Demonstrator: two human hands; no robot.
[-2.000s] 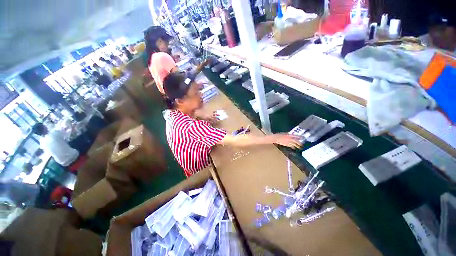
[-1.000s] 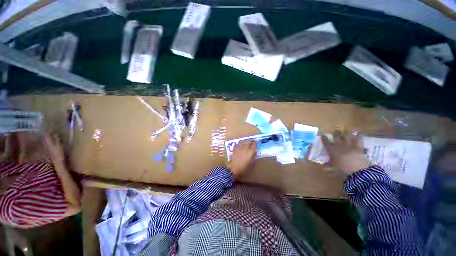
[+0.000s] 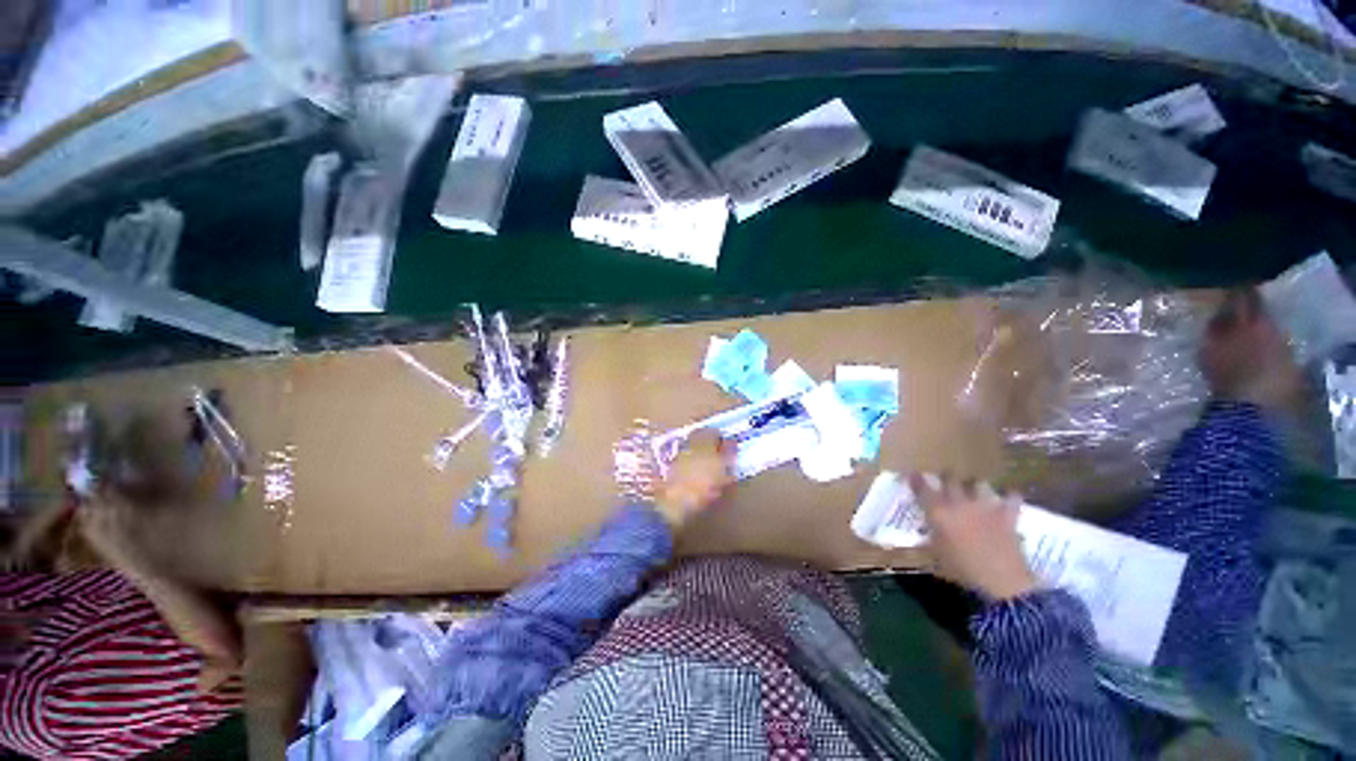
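Observation:
My left hand is at the left end of a white strip with dark and blue pictures, a printed insert or filled tray, and grips that end. My right hand lies across a long white retail box with black print and holds it near the ledge's front edge. Light-blue and white cards lie loosely at the strip's right end. The fingertips of both hands are blurred.
Bagged accessories lie left on the cardboard ledge. White boxes lie on the green belt. Another person's hand is beside clear plastic bags. A carton of trays stands lower left; a striped-shirted person is far left.
The view has swung from the side to down over the ledge. My right hand and the white box have moved nearer the front edge. My left hand stays at the strip.

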